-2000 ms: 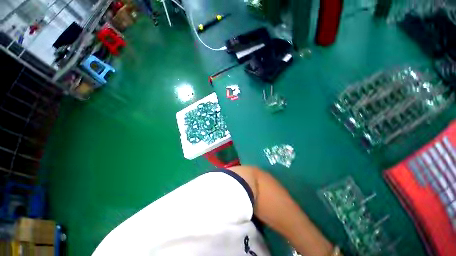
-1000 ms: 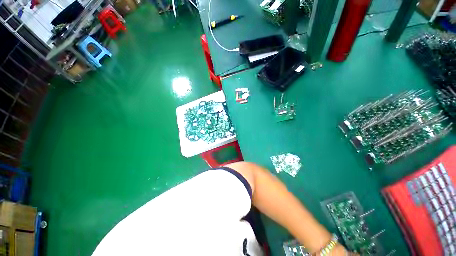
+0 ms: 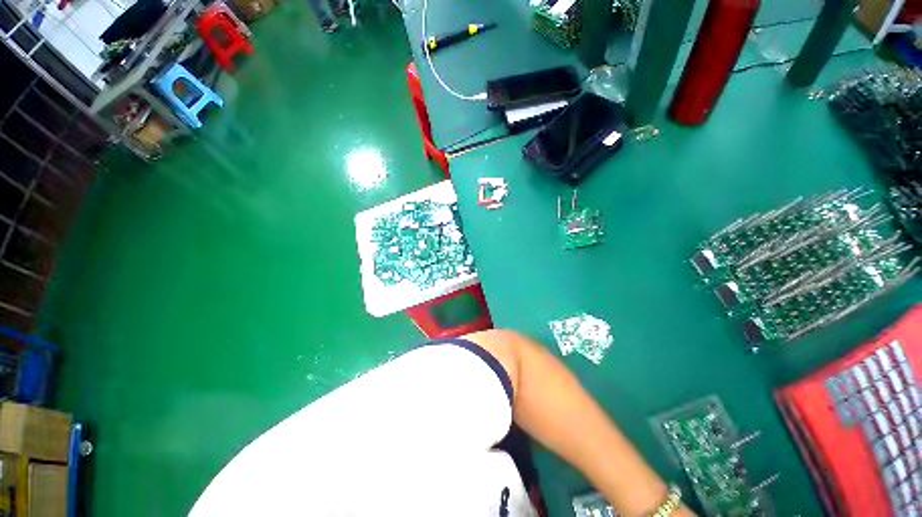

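Observation:
A clear holder with green circuit boards (image 3: 703, 449) lies at the bottom right, with thin strips standing out from it. My left forearm, with a yellowish band at the wrist, reaches down to the bottom edge beside the holder. My left hand is cut off by the edge. My right hand is not in view. Part of another item with boards (image 3: 593, 506) shows at the bottom edge, left of the wrist. A small pile of set-aside boards (image 3: 583, 336) lies on the green mat above the forearm.
Filled holders (image 3: 809, 265) stand at the right, above a red foam tray (image 3: 821, 409) with grey modules. A white bin (image 3: 369, 257) of small green boards sits beside the bench on a red stool. A board with wires (image 3: 581, 228), black trays (image 3: 576, 136) and a red cylinder (image 3: 714, 61) are farther back.
The view has shifted and steadied, so the bench items appear slightly displaced. Less of my left wrist and hand shows at the bottom edge than one second ago.

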